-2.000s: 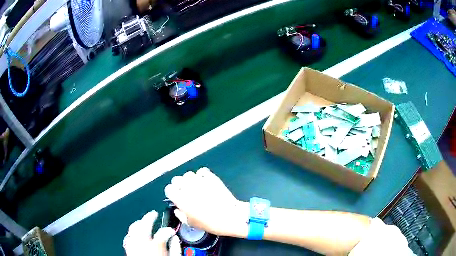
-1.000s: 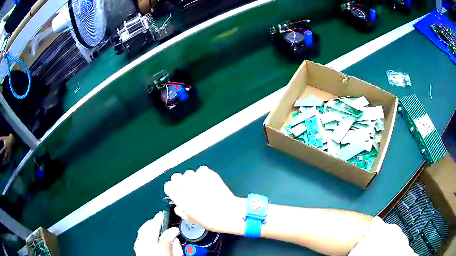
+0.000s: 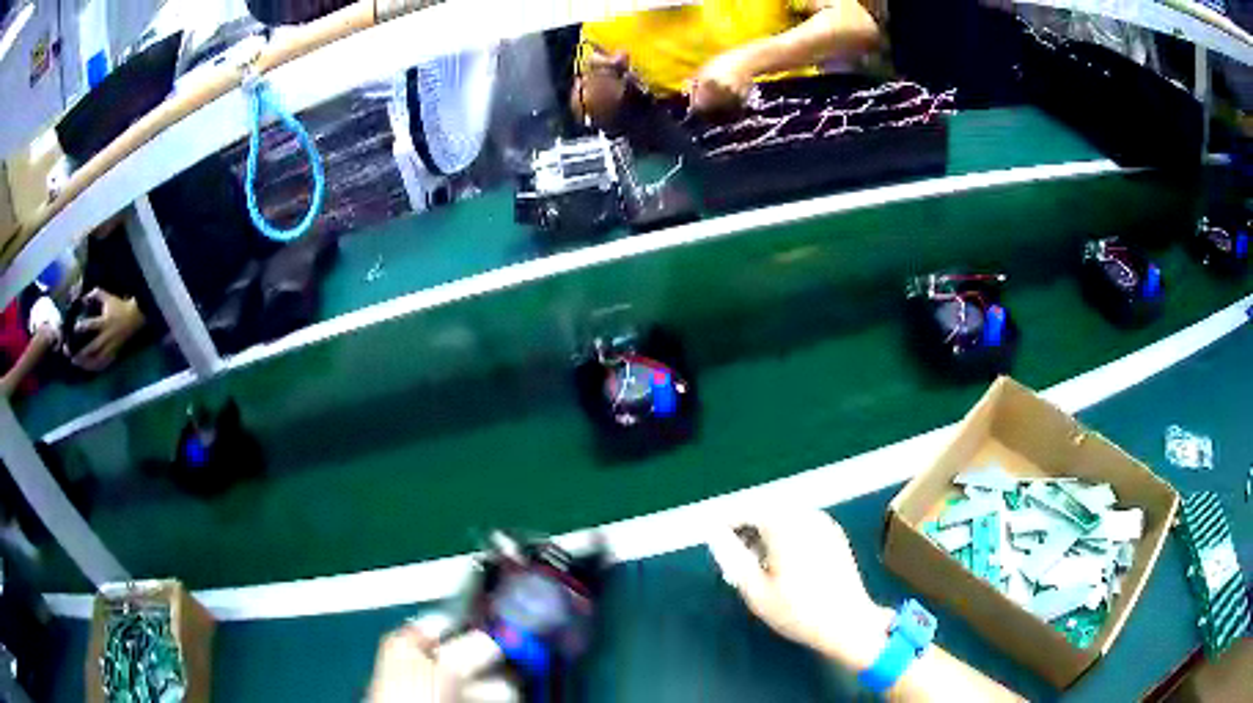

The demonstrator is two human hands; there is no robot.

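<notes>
My left hand (image 3: 447,667), blurred and partly cut off by the bottom edge, holds the black unit (image 3: 533,611) by its left side. The unit is motion-blurred, with a silvery round centre and a blue part low on it. My right hand (image 3: 804,584), with a blue band on the wrist, is off the unit, to its right, by the white rail. Its fingers are curled. A small dark patch shows at its fingertips; I cannot tell whether it is a held thing or a gap.
Similar units (image 3: 639,394) sit on the green belt beyond the white rail (image 3: 687,529). A large carton (image 3: 962,567) of white and green pieces stands right; a ribbed green panel (image 3: 1215,570) lies beyond it. A small carton (image 3: 195,646) stands far left. People work across the belt.
The view has swung up and left. My right hand has come off the unit and moved right. My left hand and the unit are now blurred, and the unit has shifted up from the bottom edge.
</notes>
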